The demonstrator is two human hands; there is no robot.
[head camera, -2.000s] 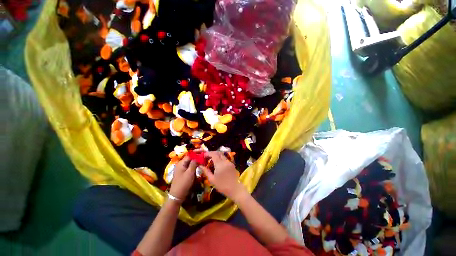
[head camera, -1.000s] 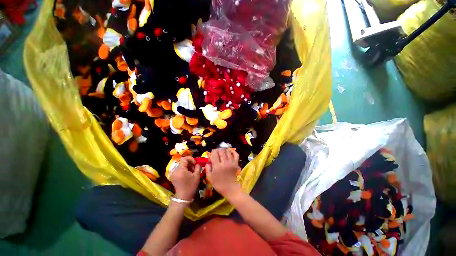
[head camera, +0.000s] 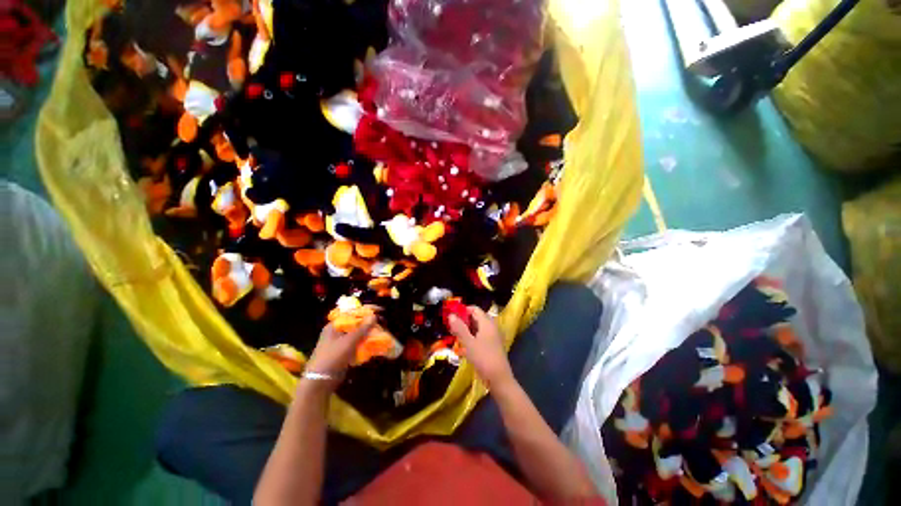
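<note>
My right hand (head camera: 479, 341) holds a small red hat (head camera: 456, 311) between thumb and fingers, at the near right of the toy pile. My left hand (head camera: 339, 348) is at the near left, its fingers on a plush penguin (head camera: 373, 345) with orange feet and a white belly. Both hands are inside the open yellow sack (head camera: 148, 287), over the black, white and orange penguins. Loose red hats with white dots (head camera: 420, 173) lie on the pile beyond my hands, beside a clear bag of hats (head camera: 464, 74).
An open white sack (head camera: 652, 296) with more penguins (head camera: 731, 395) stands at my right. A grey-white sack (head camera: 44, 336) is at the left. Yellow sacks (head camera: 840, 99) and a black and white metal device (head camera: 736, 59) are at the far right. My dark-trousered legs flank the yellow sack.
My hands were together on a red piece and are now apart. The right hand has moved right with the red hat; the left has moved slightly left onto a penguin. The view has shifted slightly.
</note>
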